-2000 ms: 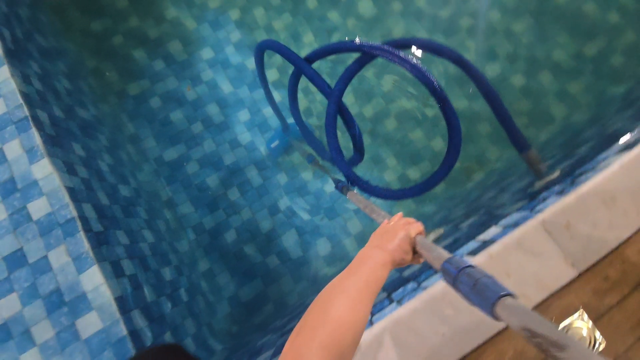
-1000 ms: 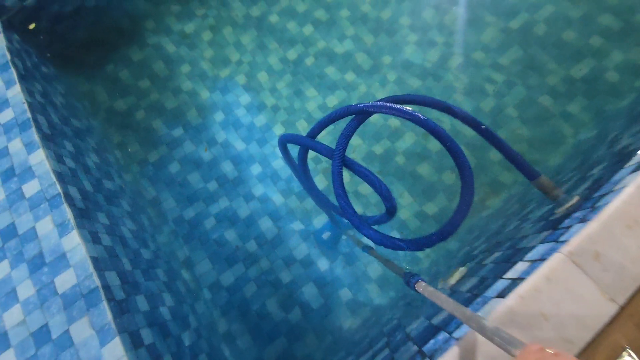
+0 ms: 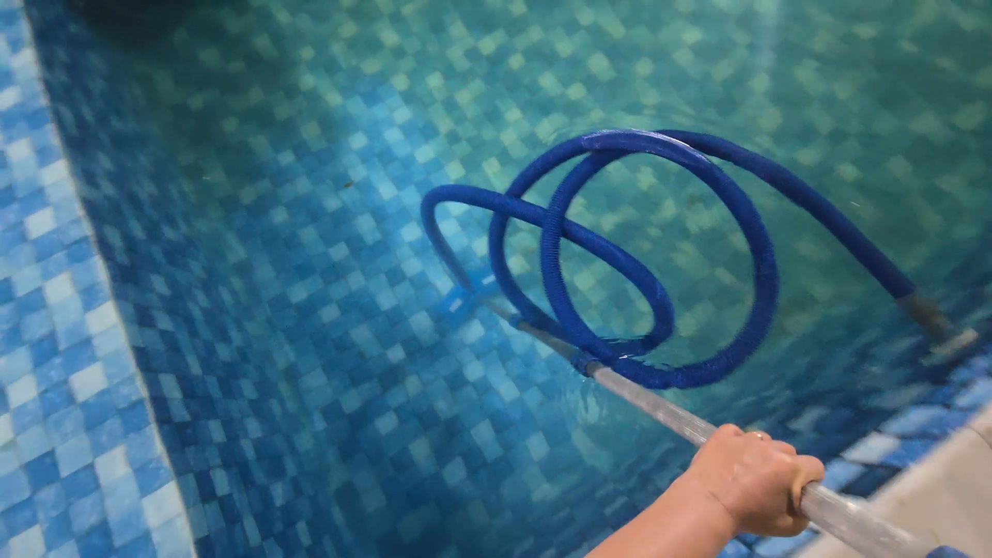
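Observation:
My left hand (image 3: 756, 480), with a ring on one finger, is closed around a grey metal pole (image 3: 659, 403) at lower right. The pole slants down to the left into the water, through a blue collar (image 3: 585, 363), to a blue pool vacuum head (image 3: 465, 301) on the tiled floor, blurred by the water. A blue ribbed hose (image 3: 763, 271) lies in loops beside and over the pole. One end drops to the vacuum head; the other ends in a greyish cuff (image 3: 926, 314) near the pool wall at right. My right hand is out of view.
The pool's stone coping (image 3: 942, 488) runs along the lower right, above a band of blue mosaic tiles (image 3: 872, 448). At left a tiled ledge (image 3: 62, 310) has a pale edge, with the pool wall dropping beside it. A small dark speck (image 3: 348, 185) shows in the water.
My left hand, at the bottom edge one second ago, now shows fully, farther up in view on the pole. Over the two seconds the hose loops have shifted and changed shape.

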